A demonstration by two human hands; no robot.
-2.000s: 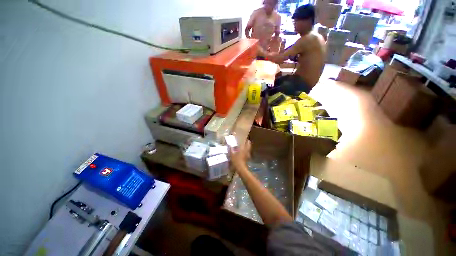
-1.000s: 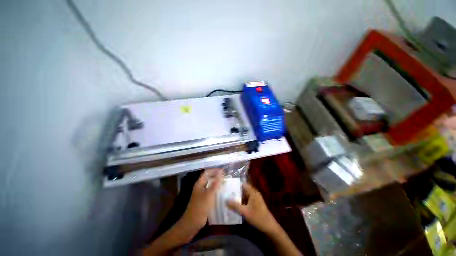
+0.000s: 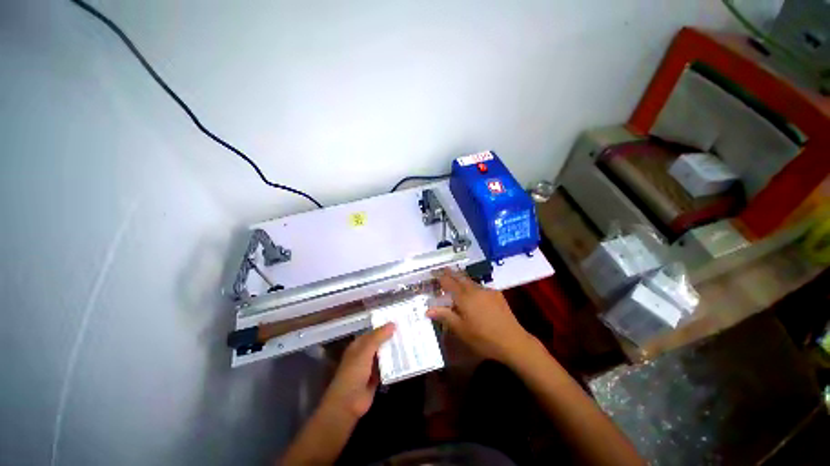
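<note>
A small white box (image 3: 409,346) in clear film is held at the front edge of the white bar sealer (image 3: 332,237). My left hand (image 3: 359,364) grips its left side. My right hand (image 3: 469,309) is at its upper right, with fingers on the clear film (image 3: 400,293), which lies over the brown sealing strip (image 3: 314,319). The silver sealing bar (image 3: 355,280) is raised behind the strip. The blue control box (image 3: 496,205) is at the sealer's right end.
The orange-red shrink tunnel (image 3: 662,77) is at the right, with a white box (image 3: 703,173) on its conveyor. Film-wrapped boxes (image 3: 644,305) lie on the wooden bench (image 3: 719,296). Below is a carton of crumpled film (image 3: 664,410). A pale wall stands behind the sealer.
Both hands have moved the white box up to the sealer, and its film now lies over the strip. My right hand has shifted onto the film. Earlier, one hand was by the wrapped boxes.
</note>
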